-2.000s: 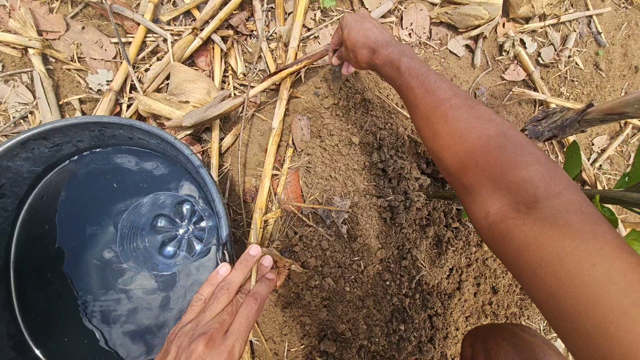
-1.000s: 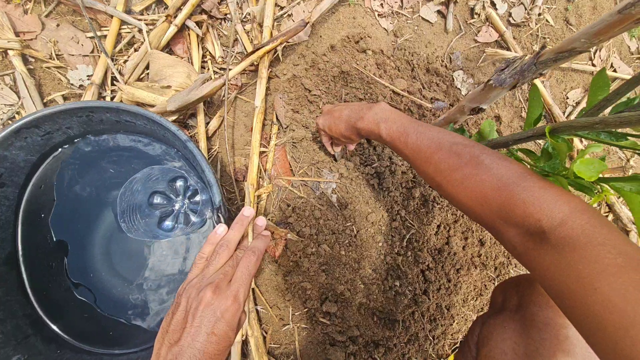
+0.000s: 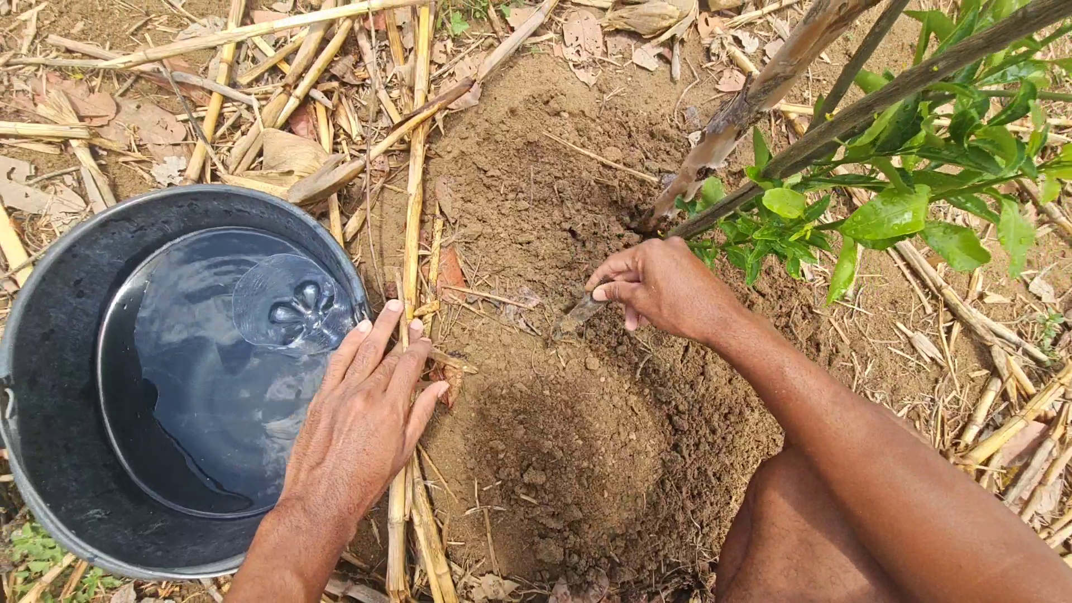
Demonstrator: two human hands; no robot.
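My right hand pinches a small flat dark tool, perhaps a blade, whose tip meets the loose soil. Close above that hand, the base of a leafy green plant and a weathered wooden stake enter the ground. My left hand rests flat, fingers spread, on dry stalks beside the rim of a black bucket. Water fills part of the bucket, and the clear lobed base of a plastic bottle shows in it.
Dry stalks and leaf litter cover the ground behind the bucket. More cut stalks lie at the right edge. My bare knee is at the lower right, under my right forearm.
My right hand has come from the far end of the soil patch, back toward me and to the plant's base. My left hand remains beside the bucket. More of the plant shows.
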